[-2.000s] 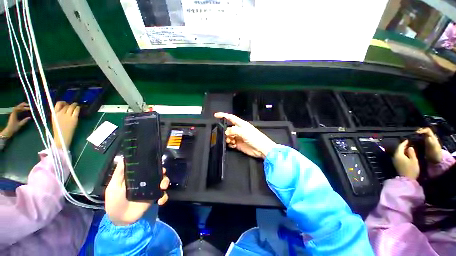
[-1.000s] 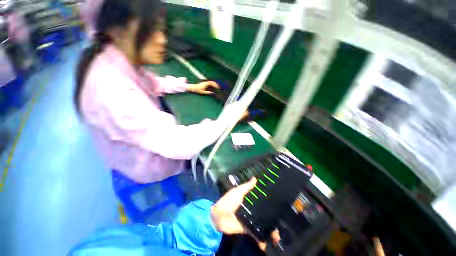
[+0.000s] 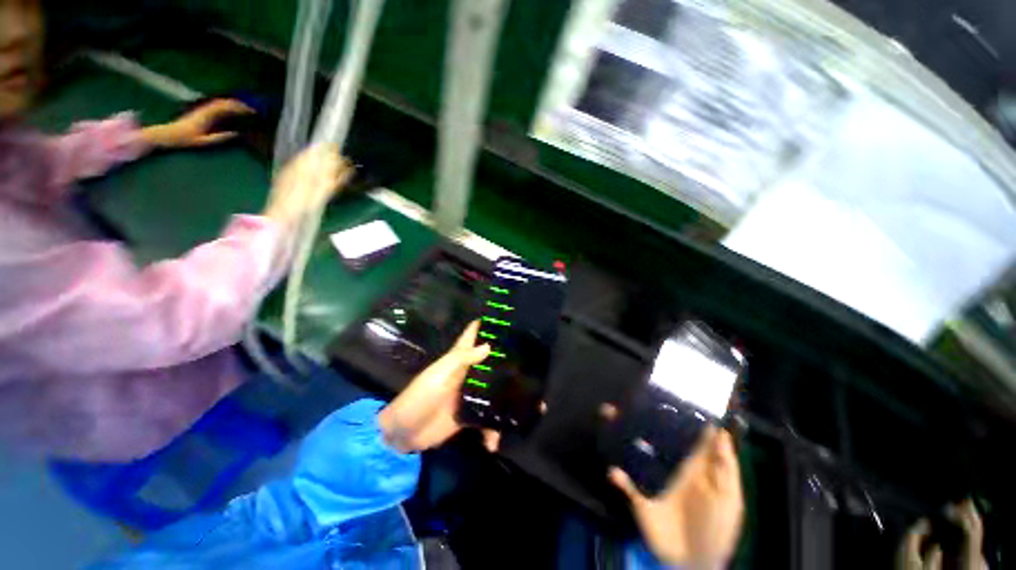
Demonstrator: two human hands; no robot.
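My left hand (image 3: pixel 440 390) holds a smartphone (image 3: pixel 515 340) upright, its black screen showing green text lines. My right hand (image 3: pixel 696 501) holds a second smartphone (image 3: pixel 677 406), tilted, with a bright white image on its upper screen. Both phones are above the black foam phone tray (image 3: pixel 585 384). A shiny phone-like item (image 3: pixel 392 325) lies in the tray's left part. The view is blurred and tilted.
A person in a pink smock (image 3: pixel 145 290) sits at the left, hands at the bench. White cables (image 3: pixel 299 245) hang beside a metal post (image 3: pixel 462 123). A small black block with white label (image 3: pixel 365 241) lies on the green bench. Printed page (image 3: pixel 713 106) and blank sheet (image 3: pixel 891 212) are behind.
The view swung left, then partly back. My right hand has lifted the second phone from the tray, and its screen now shows a bright image. My left hand still holds its phone.
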